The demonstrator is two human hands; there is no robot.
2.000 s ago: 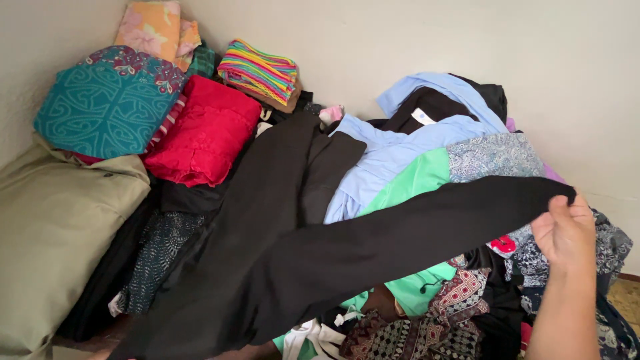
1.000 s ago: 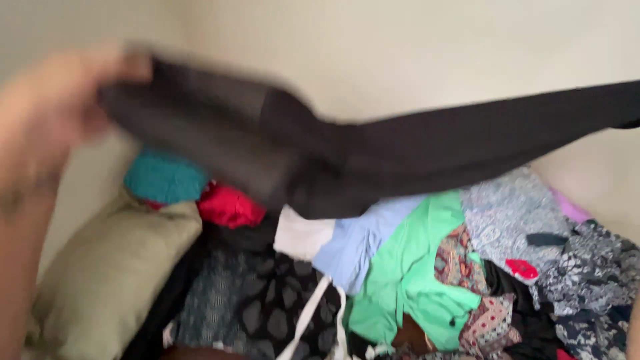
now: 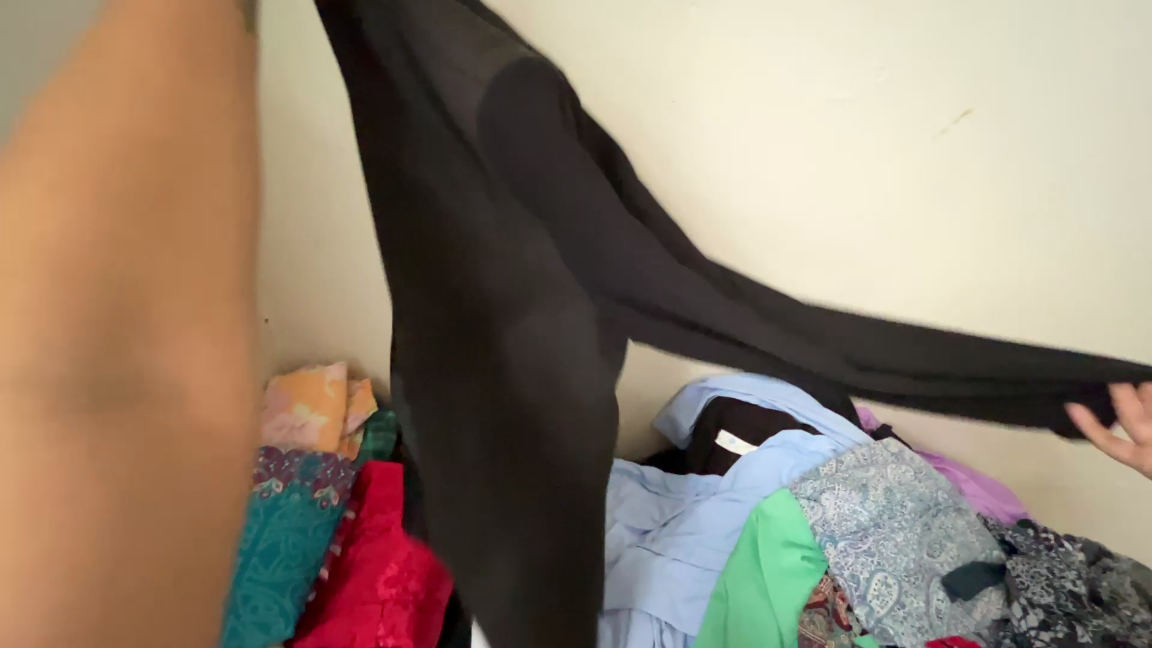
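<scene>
A pair of black trousers point(image 3: 522, 297) hangs raised in front of the wall, one leg hanging down and the other stretched to the right. My right hand point(image 3: 1120, 427), at the right edge, has its fingers on the end of the stretched leg. My left forearm fills the left side, and my left hand is out of the frame above. Below lie a light blue garment point(image 3: 693, 531), a green garment point(image 3: 765, 571) and a grey-blue paisley cloth point(image 3: 900, 531) in a loose pile.
At the lower left are folded fabrics: a red one point(image 3: 378, 558), a teal patterned one point(image 3: 288, 540) and an orange floral one point(image 3: 306, 405). A purple cloth point(image 3: 976, 486) and a dark patterned cloth point(image 3: 1053, 576) lie at the right. A pale wall point(image 3: 855, 162) stands behind the pile.
The black trousers, low across the pile two seconds ago, are now lifted high before the wall. My left hand has gone up out of view.
</scene>
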